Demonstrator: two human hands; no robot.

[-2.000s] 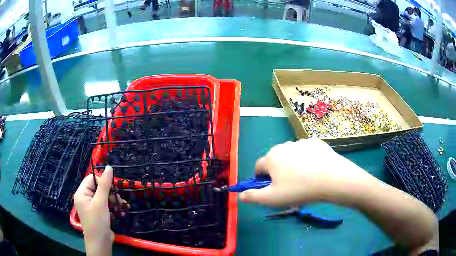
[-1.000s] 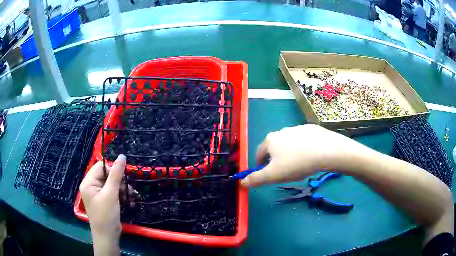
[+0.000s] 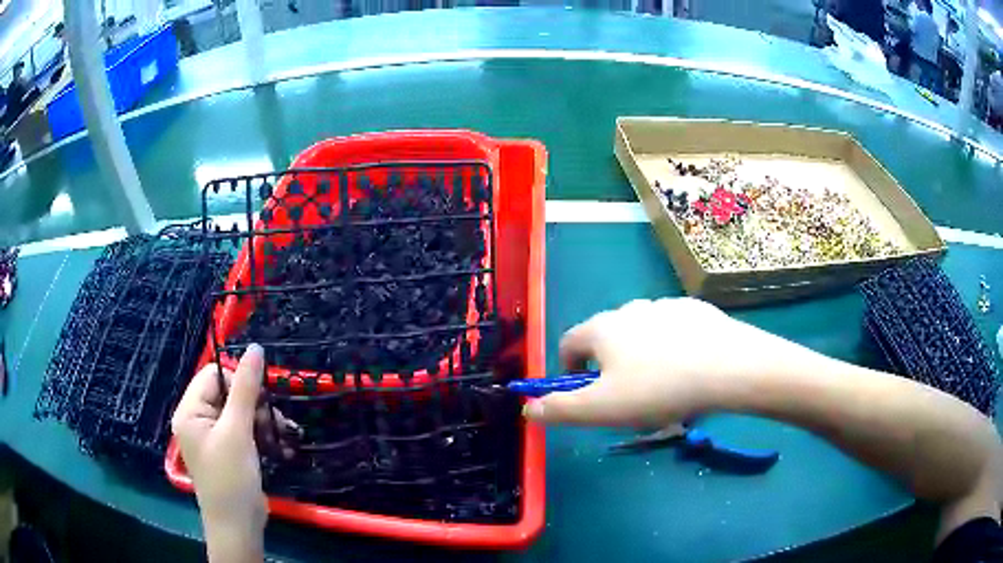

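My left hand [image 3: 228, 445] grips the left side of a black sprue frame [image 3: 350, 290] between thumb and fingers. The frame is held tilted over two red baskets. My right hand [image 3: 632, 357] is shut on blue-handled side cutters [image 3: 553, 384], whose tips are at the frame's lower right edge. The upper red basket [image 3: 385, 143] holds a heap of small dark moulded parts [image 3: 363, 269]. The lower red basket [image 3: 535, 440] shows below and to the right, with more dark parts in it. The cutter jaws are too small and dark to tell open or closed.
Long-nose pliers [image 3: 720, 452] lie right of the baskets, partly behind my right hand. A cardboard tray [image 3: 814, 284] with small mixed pieces stands at back right, beside a stack of black frames [image 3: 933, 330]. Loose black frames [image 3: 132, 341] lie at left. A white post [image 3: 110, 143] stands back left.
Since one second ago the frame has shifted slightly left and tilted. My right hand and the cutters remain at its lower right edge, now covering more of the long-nose pliers.
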